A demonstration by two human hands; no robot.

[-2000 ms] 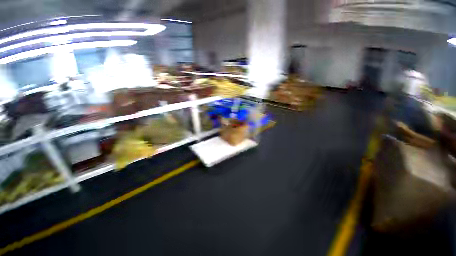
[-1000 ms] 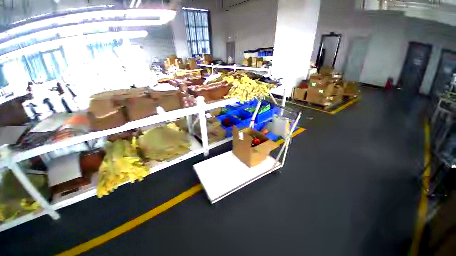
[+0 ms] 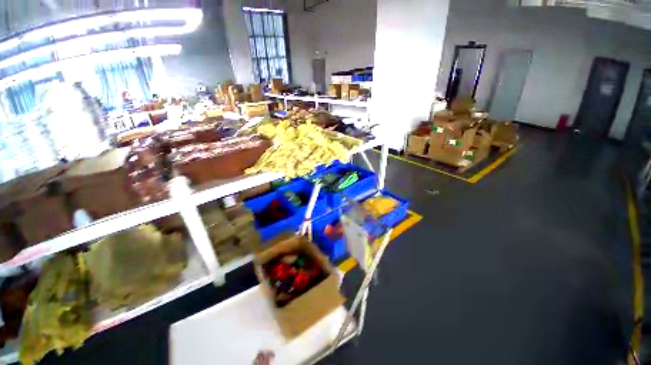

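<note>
A white flat cart [image 3: 221, 329] stands at the bottom centre, nearest to me, with a raised metal handle frame at its right end. An open cardboard box [image 3: 308, 314] sits on the cart and holds small red and dark pieces. A small, blurred, pinkish-brown thing [image 3: 264, 357] shows on the cart at the bottom edge; I cannot tell what it is. Neither of my hands can be made out.
A white-framed shelf [image 3: 196, 228] on the left bears brown pieces and yellow strips [image 3: 303, 147], with yellowish sheets [image 3: 135, 264] below. Blue bins [image 3: 268, 232] stand behind the cart. Stacked cardboard boxes [image 3: 451, 142] stand by the pillar. A dark aisle with yellow lines runs right.
The view has sharpened from the first blurred frame and moved closer to the cart. The cart, its box and the blue bins now appear larger, and the cart lies lower in view.
</note>
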